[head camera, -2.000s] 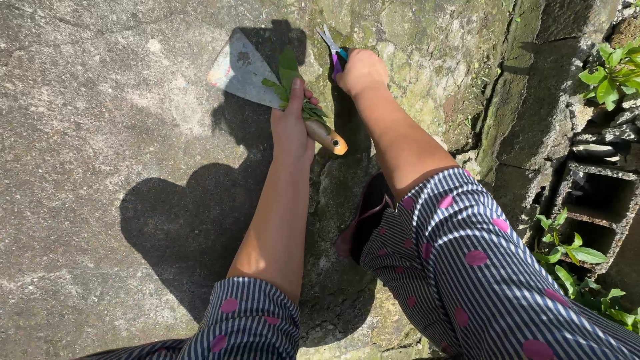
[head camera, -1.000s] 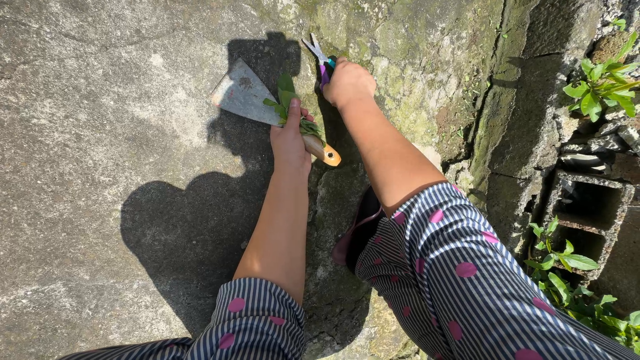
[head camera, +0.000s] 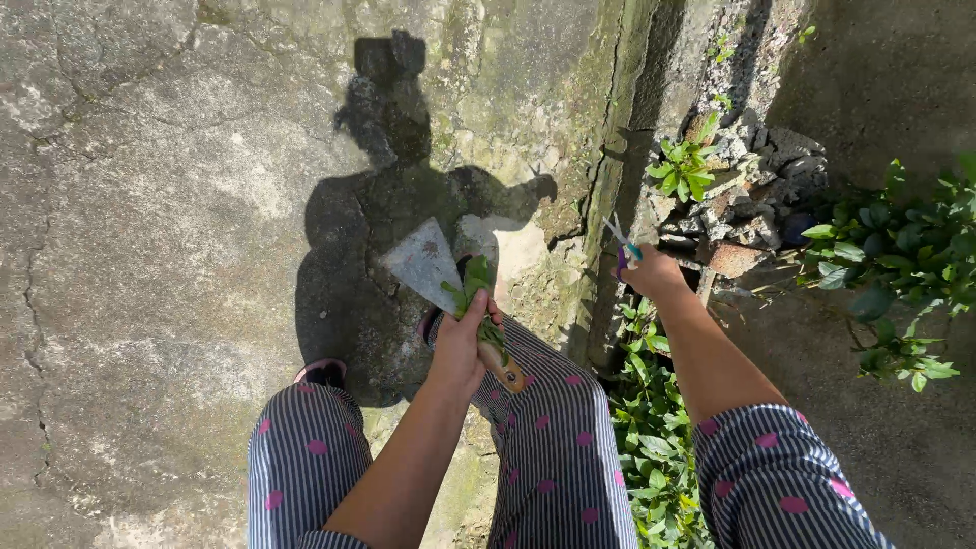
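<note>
My left hand (head camera: 461, 343) is closed around the wooden handle of a scraper (head camera: 425, 265) and a bunch of green leaves (head camera: 476, 286). The broad metal blade points up and to the left, and the handle's rounded end shows below the fingers. Out to the right, my right hand (head camera: 654, 273) holds small scissors (head camera: 625, 248) by their purple and teal handles. Their blades are spread apart and point up-left, over the edge of the concrete. Between the blades I see nothing.
Cracked concrete ground (head camera: 191, 229) lies to the left, with my shadow across it. Broken rubble (head camera: 751, 183) and a small leafy plant (head camera: 683, 169) are beyond my right hand. Leafy plants (head camera: 656, 442) grow along the gap below it, and a bush (head camera: 900, 244) stands at the right.
The view has shifted a lot toward the right. My right hand has moved away from my left, out to the right with the scissors. The scraper and leaves are still in my left hand.
</note>
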